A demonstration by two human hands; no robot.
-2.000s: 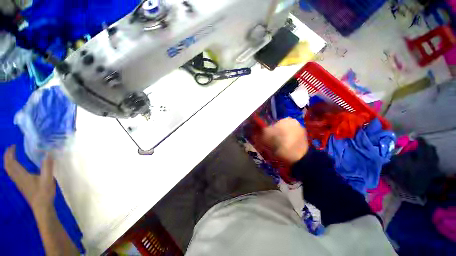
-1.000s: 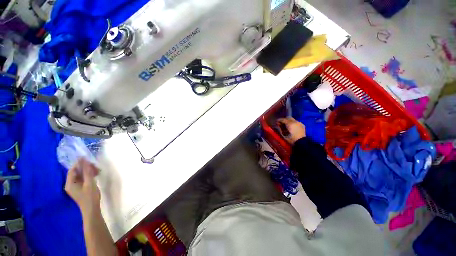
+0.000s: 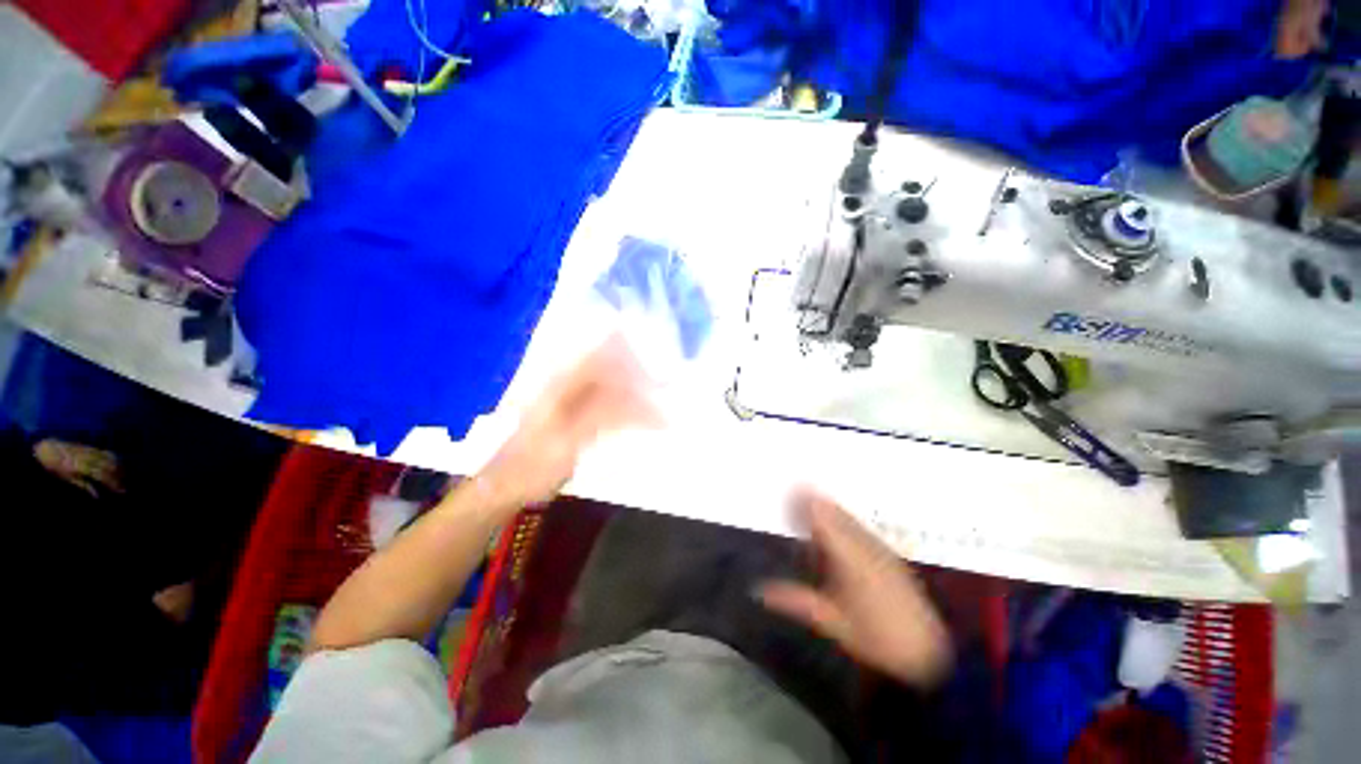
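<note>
A clear plastic bag (image 3: 657, 296) with pale blue pieces inside is at the white table, left of the needle area. My left hand (image 3: 575, 411) is blurred, with its fingers closed at the bag's near end. My right hand (image 3: 869, 594) is blurred at the table's front edge, fingers apart and empty. The white sewing machine (image 3: 1030, 291) is right of the bag. A large bright blue cloth (image 3: 433, 239) lies left of the bag.
Scissors (image 3: 1045, 406) lie under the machine arm. A dark flat object (image 3: 1239, 497) is at the table's right end. Red baskets (image 3: 284, 575) stand below the table on both sides. A purple device (image 3: 172, 209) is at the far left. Another person's hand (image 3: 78, 464) shows at left.
The view has swung left. My right hand has left the red basket and come to the table's front edge. The bag is nearer the needle area than in the oldest frame, with my left hand at it.
</note>
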